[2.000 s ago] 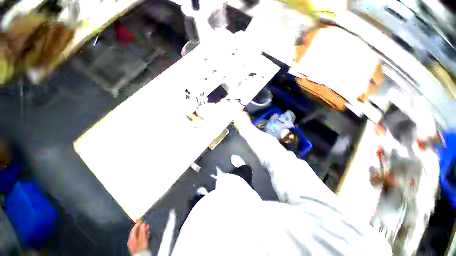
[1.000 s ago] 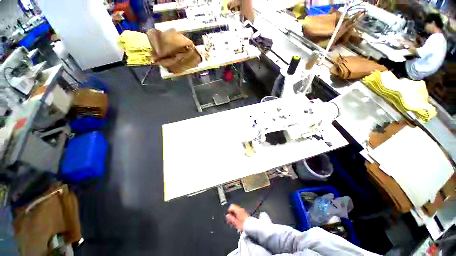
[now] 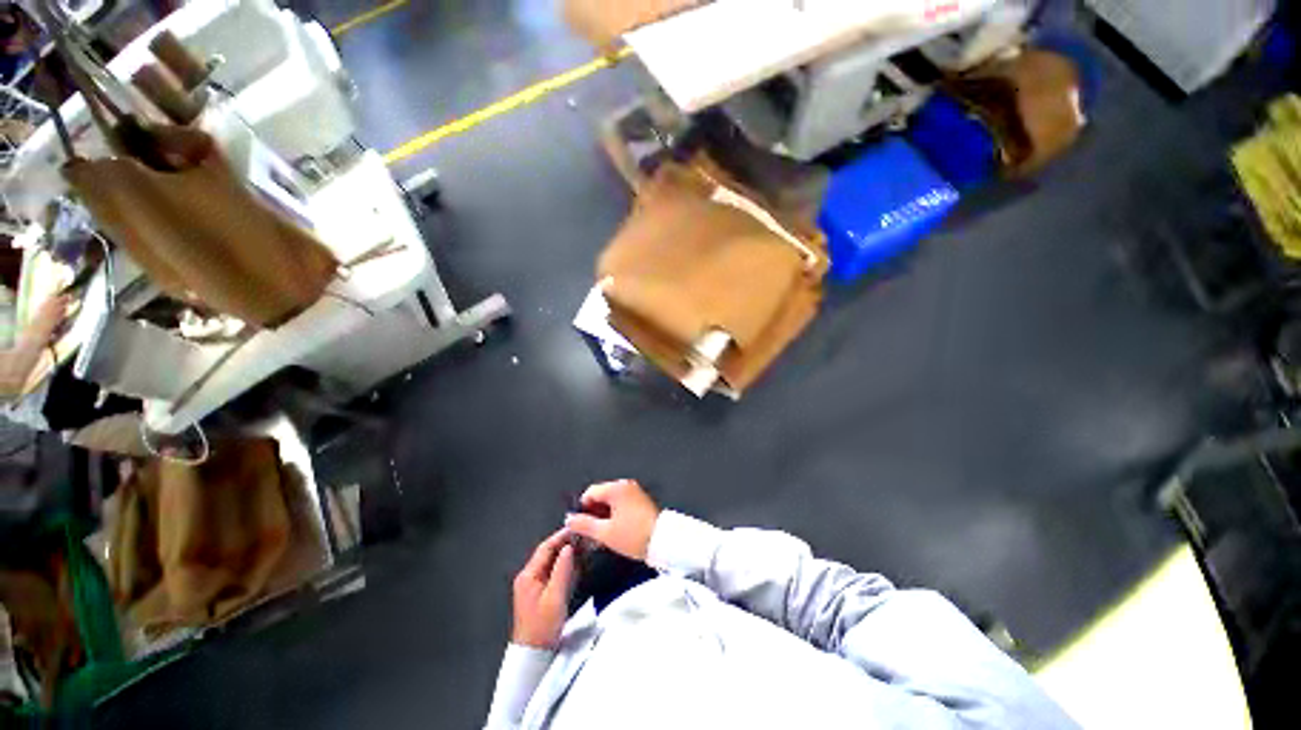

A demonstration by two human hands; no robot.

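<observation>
My left hand and my right hand are close together in front of my body, low in the centre. Their fingertips meet or nearly meet. A small dark thing shows between the fingers, too small to name, and I cannot tell which hand has it. The nearest large work is a pile of brown cut pieces beyond my hands, with a small white tag or paper at its lower edge. Neither hand touches it.
A machine table with brown fabric stands at left. A blue bin is beyond the brown pile. A pale table corner is at lower right. More brown pieces hang at lower left.
The view has swung away from the white sewing table towards the floor and the brown pile. My two hands are now together in front of me; one second ago only one hand showed.
</observation>
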